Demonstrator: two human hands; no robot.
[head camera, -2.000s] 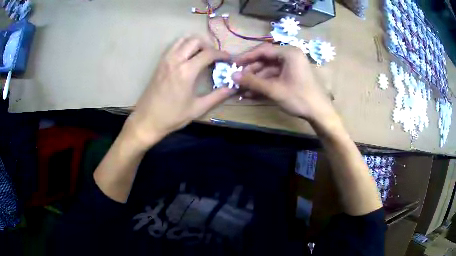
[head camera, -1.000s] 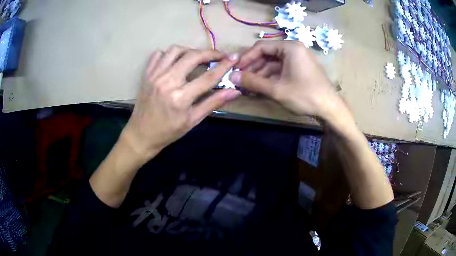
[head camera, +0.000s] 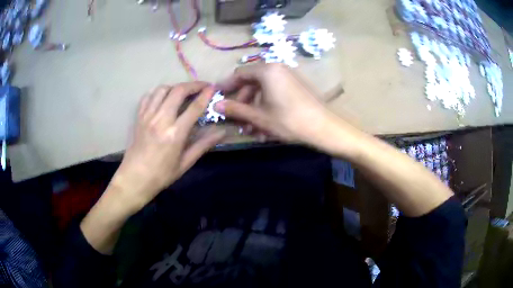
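Note:
A motor with a white star wheel (head camera: 215, 107) is held between my two hands near the front edge of the cardboard mat. My left hand (head camera: 163, 126) holds it from the left, fingers curled over it. My right hand (head camera: 275, 104) has its thumb on the white wheel and its fingers bent behind. My fingers hide part of the motor. Its red and blue lead wires (head camera: 184, 63) run up and away from my hands. Three motors with white wheels fitted (head camera: 316, 42) lie beyond my right hand.
A metal box (head camera: 264, 9) stands at the top. Loose white star wheels (head camera: 448, 79) are heaped at right, below rows of finished motors (head camera: 444, 17). Bare motors (head camera: 17, 19) are piled at upper left, near a blue container (head camera: 9, 114). A carton (head camera: 475, 163) is below right.
The view has shifted, so the bare motors at upper left show more. Both hands still hold the motor together; my left fingers are spread a little wider from it.

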